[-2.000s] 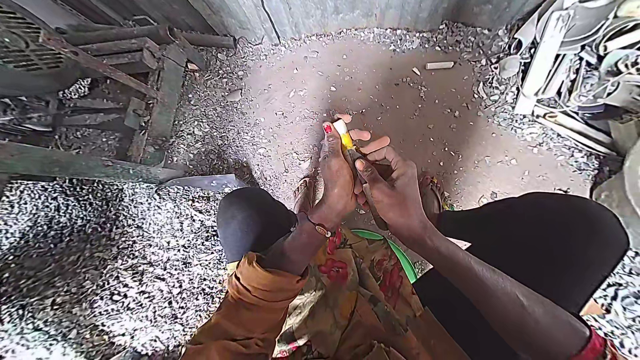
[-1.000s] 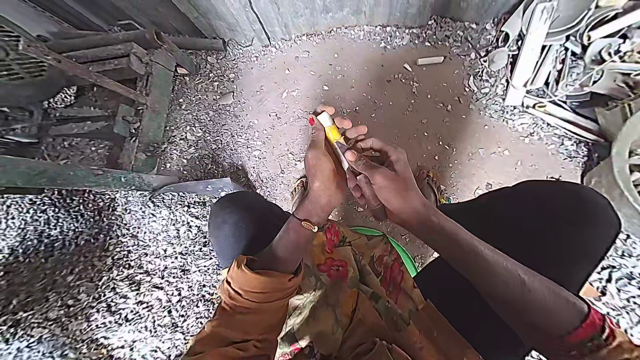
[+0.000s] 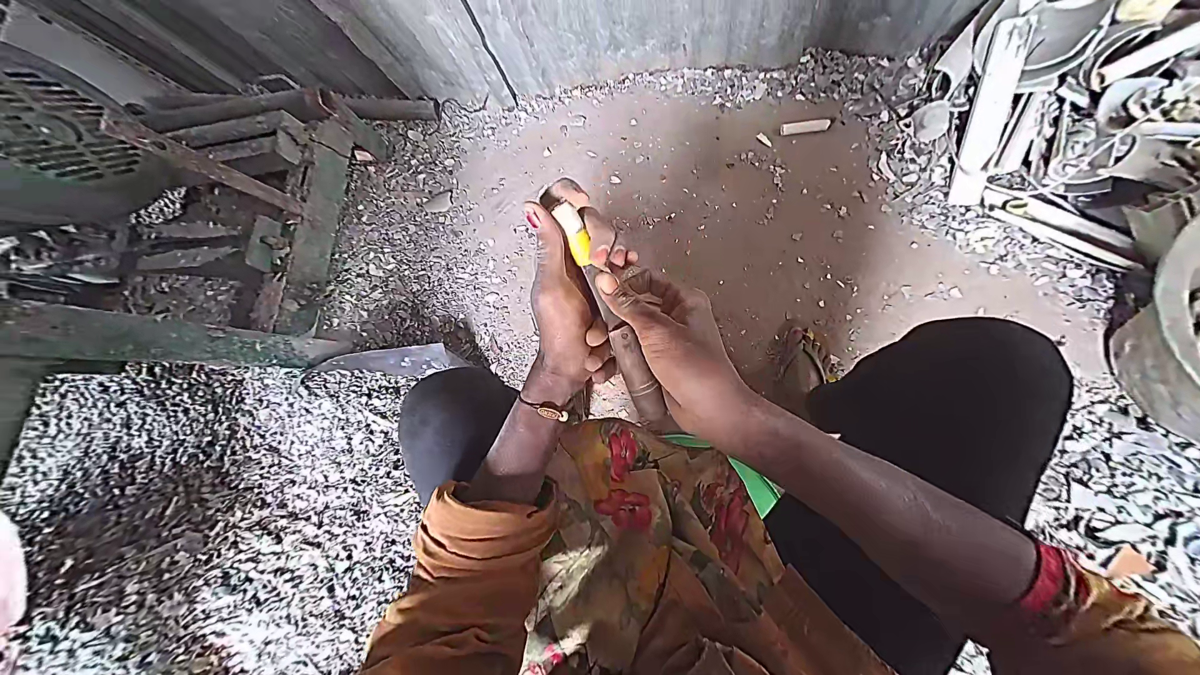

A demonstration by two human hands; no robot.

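Note:
My left hand (image 3: pixel 564 300) is closed around a small white and yellow piece (image 3: pixel 574 232), which stands out between its thumb and fingers. My right hand (image 3: pixel 680 352) grips a knife-like tool with a dark, thick handle (image 3: pixel 637 375). The tool's narrow dark front part lies against my left palm and meets the yellow end of the piece. My right thumb rests near that meeting point. The piece's material cannot be told, and the tool's edge is partly hidden by my fingers.
A green-painted frame (image 3: pixel 314 225) and a motor-like housing with a slotted cover (image 3: pixel 66 131) stand at left. A flat blade-like piece (image 3: pixel 384 361) lies by my left knee. Chips and shavings (image 3: pixel 216 506) cover the ground. Plastic scraps and pipes (image 3: pixel 1003 103) are heaped at upper right.
Both hands keep hold of the piece and the tool in front of my lap. The fingers have shifted a little, and more of the tool's handle shows below them now.

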